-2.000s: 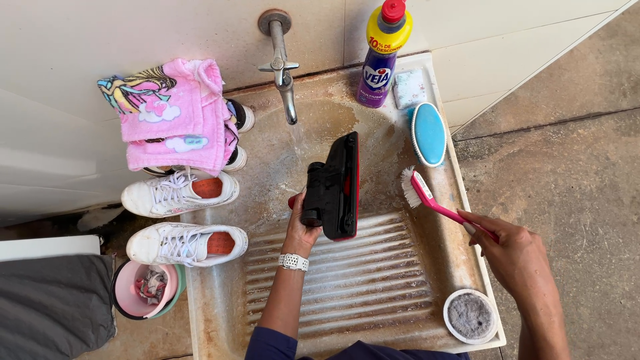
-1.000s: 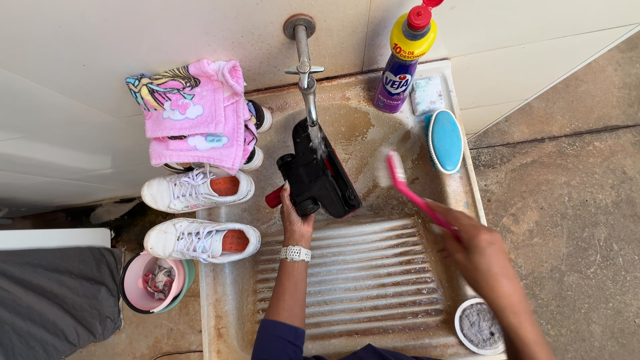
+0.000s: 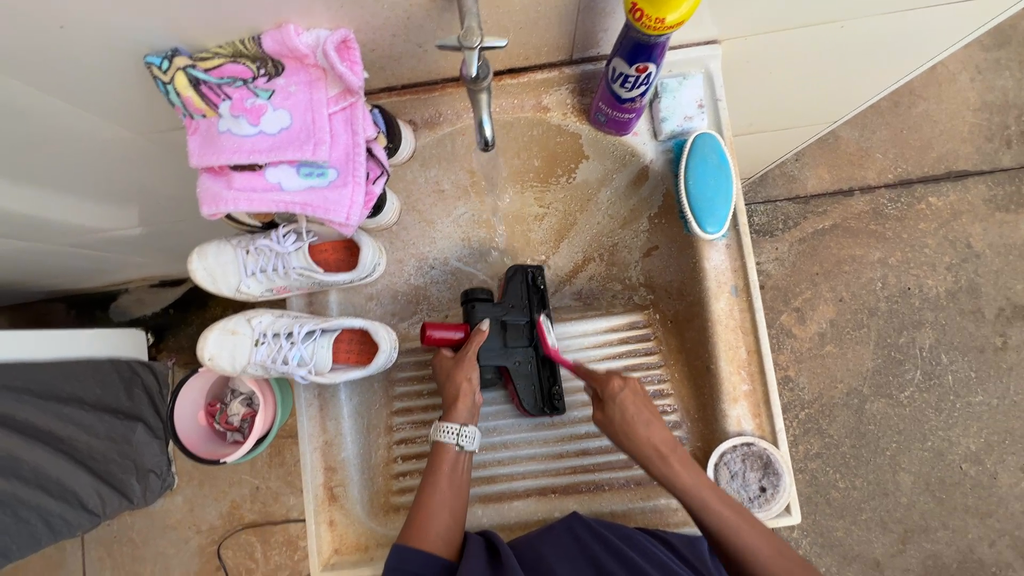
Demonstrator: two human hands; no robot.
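Observation:
My left hand (image 3: 459, 376), with a white watch at the wrist, grips a black vacuum cleaner floor head (image 3: 524, 344) by its neck, beside a red tube end (image 3: 445, 334). The floor head rests over the ribbed washboard of the laundry sink (image 3: 740, 336). In my right hand (image 3: 620, 400) is a pink-handled scrub brush (image 3: 554, 342), its head against the underside of the floor head. Water runs from the metal faucet (image 3: 480, 104) into the basin behind the floor head.
White sneakers (image 3: 288, 260) and a folded pink towel (image 3: 276, 136) line the left edge. A purple cleaner bottle (image 3: 632, 72), a whitish block (image 3: 678, 106), a blue oval brush (image 3: 707, 186) and a cup of grey foam (image 3: 750, 478) stand along the right. Buckets (image 3: 224, 416) sit on the floor at left.
The floor head has moved from under the faucet's stream toward me, onto the washboard. My right hand has brought the scrub brush from the right into contact with it.

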